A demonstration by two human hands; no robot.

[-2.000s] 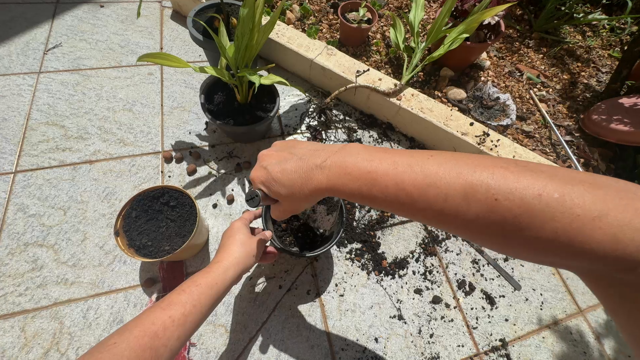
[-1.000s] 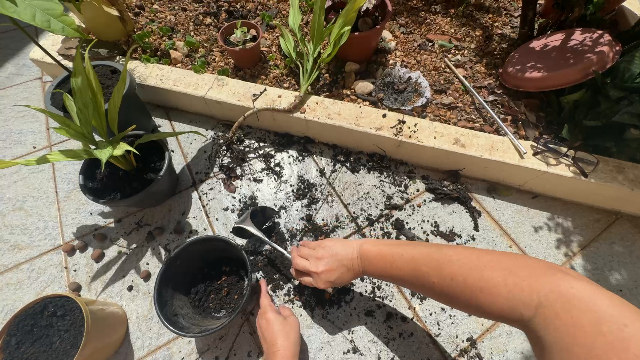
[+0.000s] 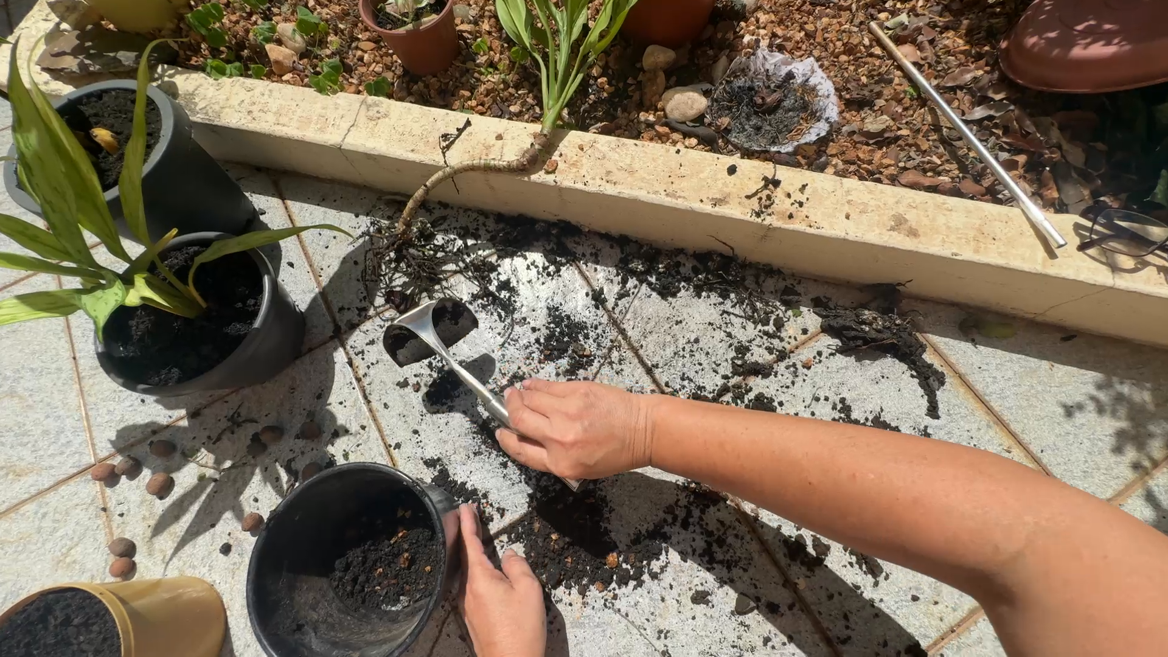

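Note:
My right hand (image 3: 575, 429) grips the metal handle of a hand trowel (image 3: 438, 338), its scoop low over the soil-strewn tiles. My left hand (image 3: 500, 589) lies against the right side of a black plastic pot (image 3: 265, 557), which leans with its mouth toward me and holds some dark soil (image 3: 388, 566). Whether my left fingers grip the pot's wall cannot be told. Beyond the scoop, the bare roots (image 3: 411, 260) of an uprooted leafy plant (image 3: 557, 64) rest on the tiles, its stem bent over the curb.
A cream curb (image 3: 657, 187) borders the gravel bed. Two dark gray pots, one with a leafy plant (image 3: 82, 265), stand at the left near scattered clay balls (image 3: 160, 484). A tan pot of soil (image 3: 173, 616) is at lower left. A metal rod (image 3: 967, 132) and eyeglasses (image 3: 1127, 233) lie on the curb.
Two seconds ago my right hand was over the black pot; now it is to the right of it with the trowel over the tiles. The view has shifted right.

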